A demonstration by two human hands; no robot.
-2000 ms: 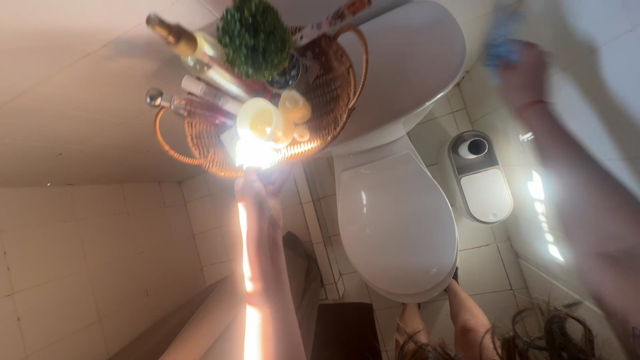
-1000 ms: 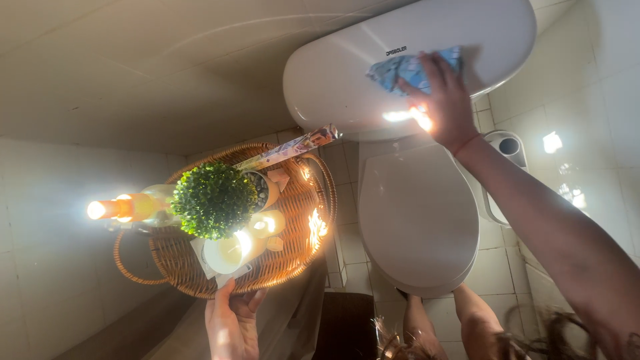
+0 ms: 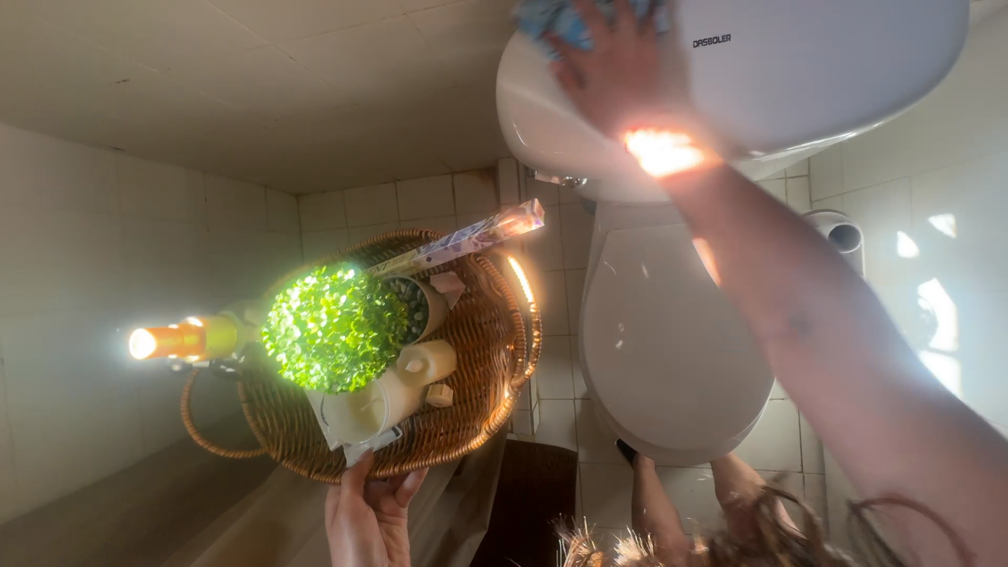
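Note:
My left hand [image 3: 368,508] grips the near rim of an oval wicker basket [image 3: 480,354], thumb on top and fingers underneath. In the basket are a round green artificial plant [image 3: 335,329] in a pot of pebbles [image 3: 421,307], pale candles [image 3: 358,413], a long patterned box [image 3: 472,238] and a bottle with an orange top [image 3: 169,342], which sticks out at the left. My right hand [image 3: 618,67] presses a blue cloth [image 3: 555,22] on the left end of the white toilet cistern lid [image 3: 819,71]; motion blurs the hand, and the frame's top edge cuts off part of the cloth.
Below the cistern is a toilet with its white lid [image 3: 673,339] down. A grey and white holder [image 3: 846,236] stands to its right. Tiled walls [image 3: 79,315] rise at both sides, and a dark brown mat or panel [image 3: 528,500] lies left of my feet. Hair hangs at the bottom edge.
My right hand with the blue cloth was at the right wall, then mid-cistern, and is now at the cistern's left end. The basket has moved down from beside the cistern, still held by my left hand.

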